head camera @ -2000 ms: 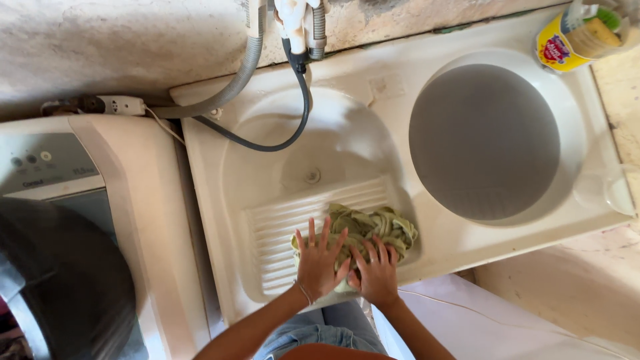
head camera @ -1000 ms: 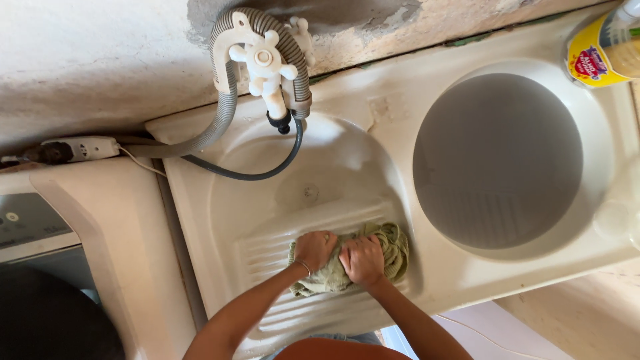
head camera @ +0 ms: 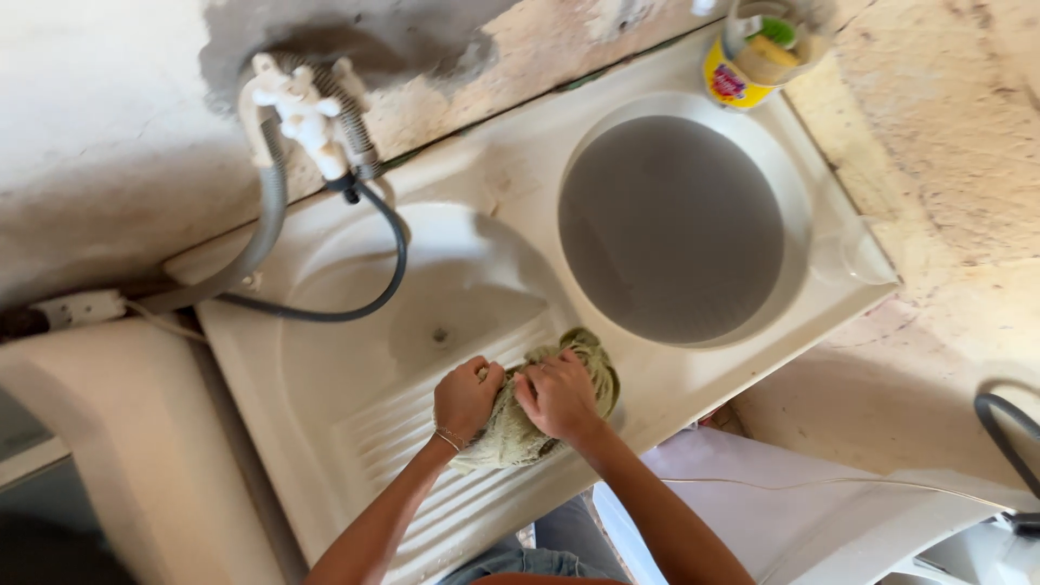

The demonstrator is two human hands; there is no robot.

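Observation:
A wet olive-green cloth (head camera: 512,422) lies bunched on the ribbed washboard (head camera: 390,439) of a pale laundry sink. My left hand (head camera: 469,398), with a thin bracelet at the wrist, is closed on the cloth's left part. Just to its right, my right hand (head camera: 559,396) grips the same cloth with curled fingers. A twisted bunch of the cloth sticks out beyond my right hand. Above the washboard is the basin's drain (head camera: 440,335).
Greyish water (head camera: 670,231) fills the round basin on the right. A yellow-labelled tub (head camera: 735,77) with brushes stands at the far corner. A white tap (head camera: 305,114) with hoses hangs over the left basin. A washing machine (head camera: 138,422) adjoins the left side.
Two seconds ago my hands lay with spread fingers on the cloth; now both are closed on it. The view has shifted and turned.

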